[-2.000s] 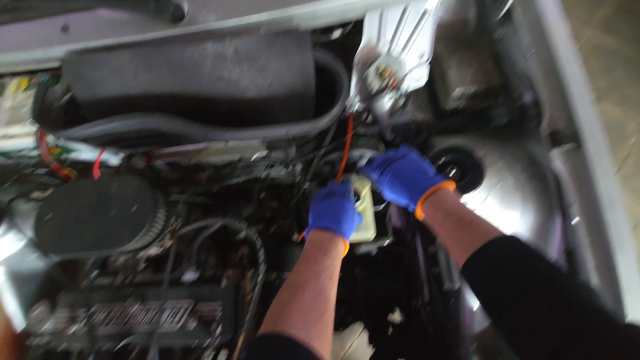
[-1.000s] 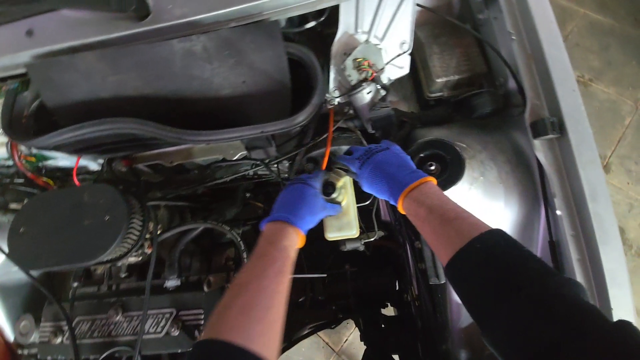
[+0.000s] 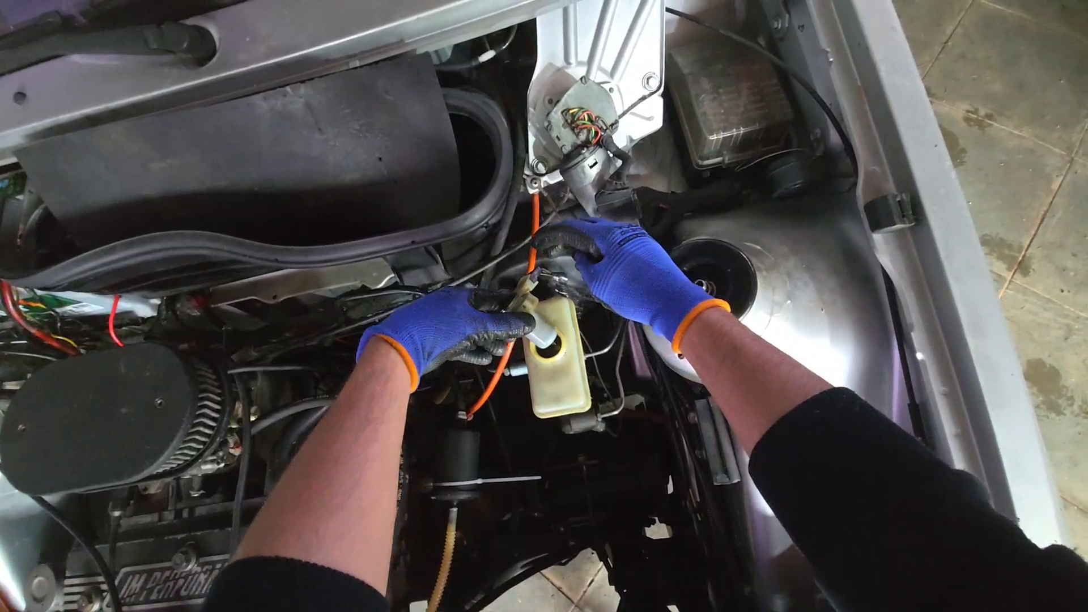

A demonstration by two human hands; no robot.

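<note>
Both my hands wear blue knit gloves with dark palms and orange cuffs. My left hand (image 3: 455,330) grips a reservoir cap with a pale float (image 3: 541,330) between thumb and fingers. The float's lower end is at the round opening of a yellowed plastic fluid reservoir (image 3: 559,382). My right hand (image 3: 625,265) is bent just above and behind the reservoir, its fingertips curled beside the orange hose (image 3: 535,234); whether they hold anything is hidden.
A wiper motor on its bracket (image 3: 586,119) sits behind my hands. At the right are the strut tower (image 3: 816,280) and fender edge (image 3: 952,255). An oval air filter (image 3: 106,416) lies left, over the engine. A black canister (image 3: 459,463) with a cable tie is below my left hand.
My left hand has moved off the reservoir's top to its left side, and the cap with its float now shows tilted at the open mouth. My right hand's fingers have lifted slightly.
</note>
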